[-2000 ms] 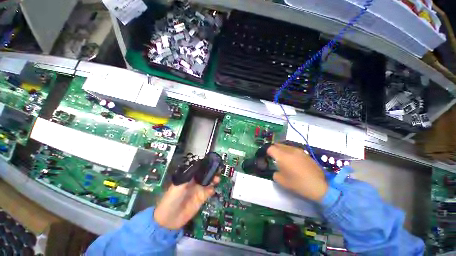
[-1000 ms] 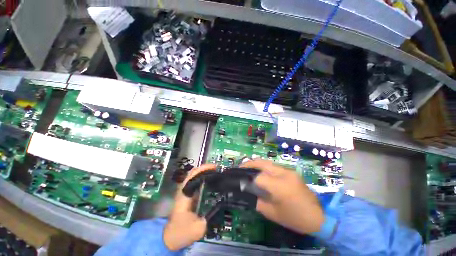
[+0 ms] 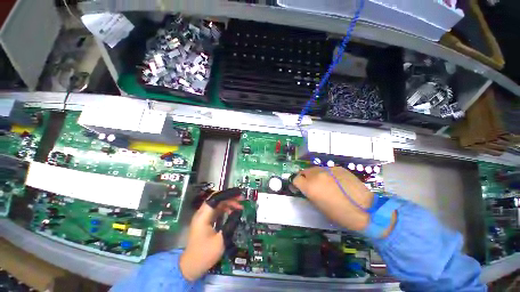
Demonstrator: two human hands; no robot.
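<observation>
A large green circuit board (image 3: 268, 154) lies in front of me, with a long white-silver bar (image 3: 285, 210) across its middle. A round white-topped capacitor (image 3: 275, 184) stands on it above the bar. My right hand (image 3: 336, 194) is over the board, its fingertips closed around a dark cylindrical part (image 3: 293, 181) just right of that capacitor; the hand hides most of it. My left hand (image 3: 205, 236) is at the board's left edge. Black shapes cover its thumb and fingers; whether these are coverings or a held part cannot be told.
Another populated board (image 3: 68, 199) lies to the left, and part of one (image 3: 502, 199) at the right edge. Beyond the metal rail (image 3: 228, 118) are a bin of silver pieces (image 3: 178, 60), a black component tray (image 3: 268, 63) and more bins. A blue coiled cord (image 3: 336, 60) hangs down to my right wrist.
My hands were together over the board a second ago and are now apart. My right hand is back at the board above the bar. The white-topped capacitor beside it is now visible.
</observation>
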